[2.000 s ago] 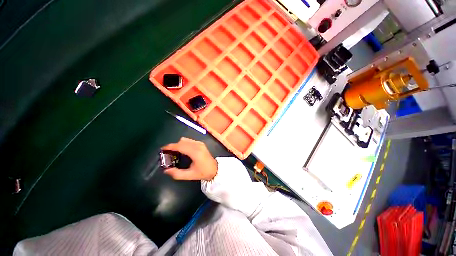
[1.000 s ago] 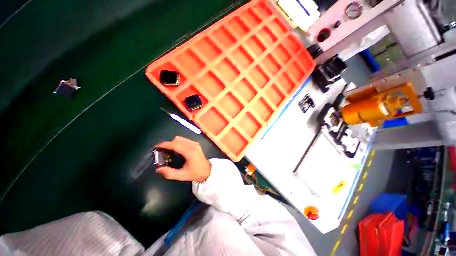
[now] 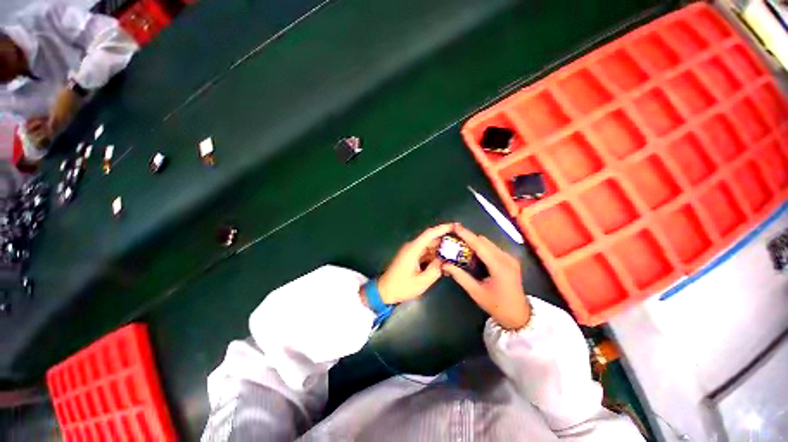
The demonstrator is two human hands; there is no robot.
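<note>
A small square module (image 3: 453, 249) with a white face and gold edge is held between the fingertips of both hands above the dark green surface. My left hand (image 3: 412, 271), with a blue wrist strap (image 3: 377, 299), grips it from the left. My right hand (image 3: 497, 278) grips it from the right. Two black modules sit in pockets of the orange-red tray (image 3: 654, 154): one in the corner pocket (image 3: 497, 139), one in the pocket beside it (image 3: 527, 185). A thin white pointed tool (image 3: 498, 217) lies beside the tray.
Loose modules lie on the belt, one black (image 3: 348, 148), one dark (image 3: 227, 235), one white-faced (image 3: 206, 148). Many small parts lie at far left near another person's hands (image 3: 50, 123). A second red tray (image 3: 112, 388) is at lower left. The white press table (image 3: 691, 345) is at right.
The view has swung left. My left hand has come into view and now holds the module together with my right hand. The press has left the picture; the far-left person and second tray now show.
</note>
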